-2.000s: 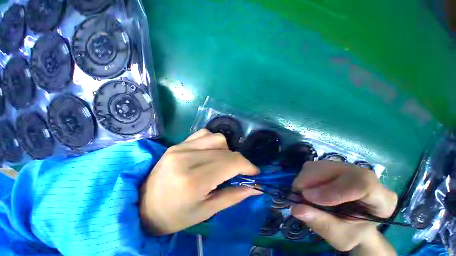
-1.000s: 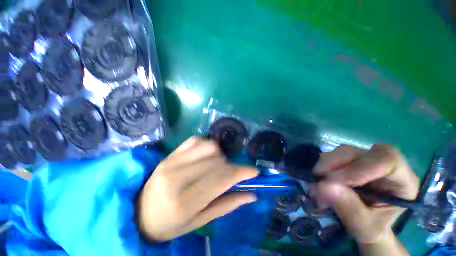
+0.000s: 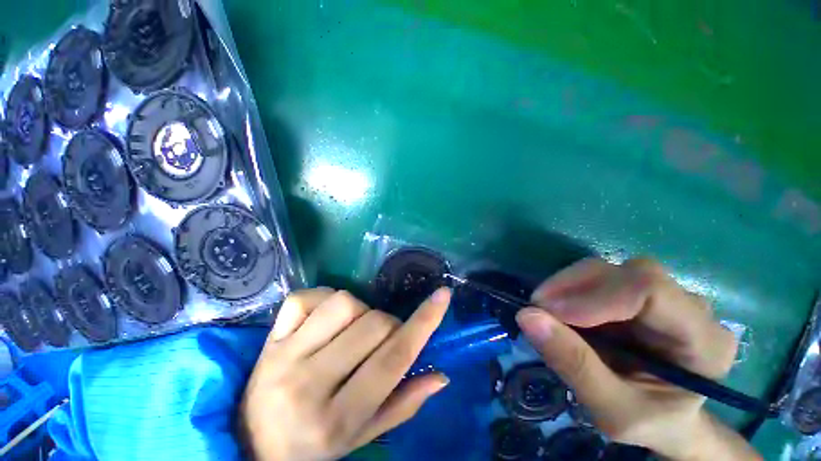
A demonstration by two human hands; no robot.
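Observation:
My right hand [image 3: 630, 347] holds black tweezers [image 3: 671, 371] like a pen. Their tip is over the right rim of a round black housing [image 3: 411, 277] at the back left of the working tray [image 3: 385, 241]. My left hand [image 3: 338, 383] lies palm down, index finger stretched to that housing's edge beside the tweezer tip. Blue film [image 3: 446, 396] lies under and beside my left fingers, across part of the tray. Whether a small piece is at the tweezer tip is too small to tell. Other housings in the tray are partly hidden by the film and my right hand.
A stack of shiny clear trays [image 3: 257, 135] with black discs stands at the left. More clear trays [image 3: 810, 405] are cut off at the right edge. The green bench top [image 3: 468, 126] lies beyond the working tray. A blue object [image 3: 25, 407] is at the lower left edge.
The tweezer tip has moved left, from the blue film to the back-left housing. My left index finger has stretched out from its pinch on the film. The view has shifted slightly.

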